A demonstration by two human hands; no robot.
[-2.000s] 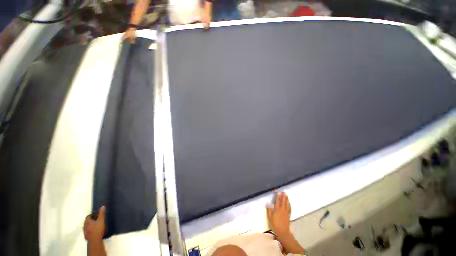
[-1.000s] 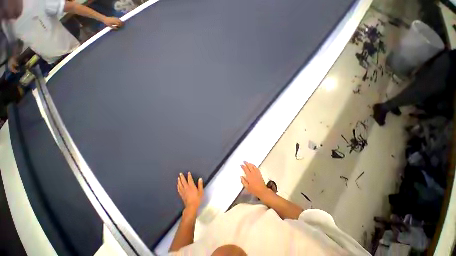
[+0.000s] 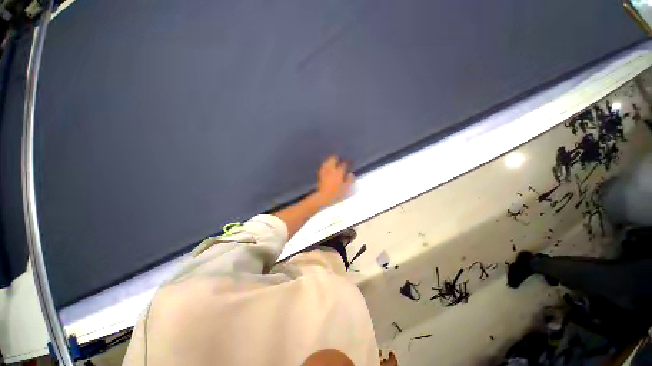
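Observation:
The dark fabric lay (image 3: 193, 114) lies flat and mostly smooth on the table, with a faint crease near the top middle. Its thick near edge runs diagonally up to the right. My left hand (image 3: 334, 179) is at this edge, fingers bent and blurred; whether it pinches the fabric I cannot tell. A small skin-coloured patch at the bottom edge looks like part of my right hand (image 3: 387, 359); it is nearly all cut off.
The silver rail (image 3: 30, 157) crosses the table at the left, with a blue clamp (image 3: 80, 347) at its near end. The pale table border (image 3: 443, 161) runs along the lay. Dark scraps (image 3: 450, 287) and another person's dark-clothed leg (image 3: 572, 271) are on the floor side.
The view has swung, with the rail now at the far left. My left hand has moved further along the lay edge. My right hand has left the table border. The co-worker is out of view.

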